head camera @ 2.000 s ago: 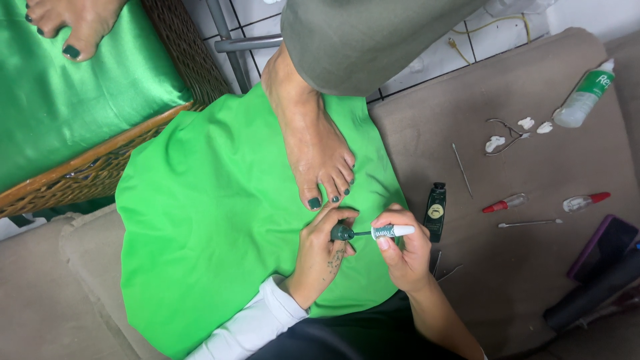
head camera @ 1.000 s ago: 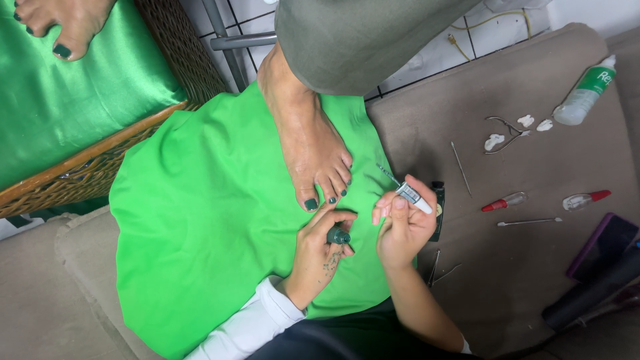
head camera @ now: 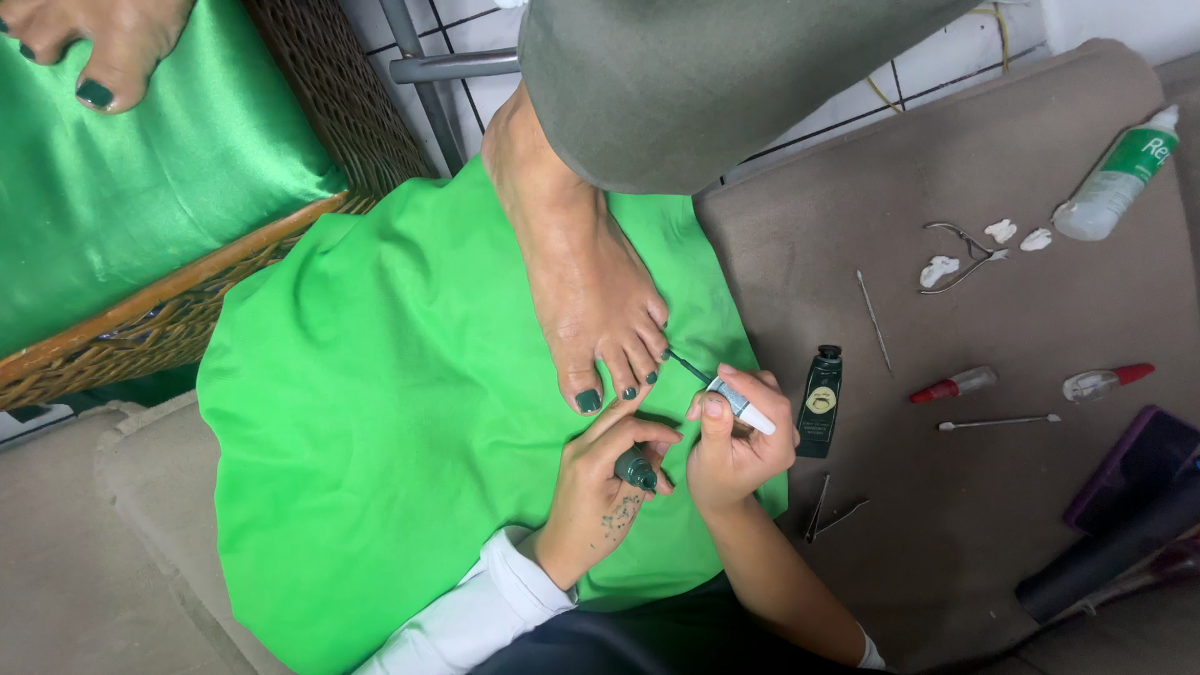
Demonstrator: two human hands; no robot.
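Observation:
My left hand (head camera: 600, 487) holds an open bottle of dark green nail polish (head camera: 637, 469), its index finger reaching to the toes of a person's bare foot (head camera: 591, 291). Between the fingers of my right hand (head camera: 741, 441) is the white cap of the polish brush (head camera: 741, 403); its dark green tip is at the smallest toe. Dark green polish shows on the other toenails. The foot rests on a bright green cloth (head camera: 375, 375). Green specks mark the back of my left hand. Right of my right hand lies a dark green tube (head camera: 820, 403).
On the brown cushion (head camera: 797, 253) lie cuticle nippers (head camera: 980, 258) among cotton bits, a metal pusher (head camera: 998, 423), tweezers (head camera: 830, 516), small red-tipped containers (head camera: 954, 384), a clear bottle (head camera: 1120, 173) and a phone (head camera: 1134, 469). Another foot (head camera: 112, 47) rests on green satin over a wicker seat (head camera: 281, 225), upper left.
The brush was in the bottle's neck, then out and tilted away from the foot; it now meets the smallest toe. My left index finger has stretched toward the toes.

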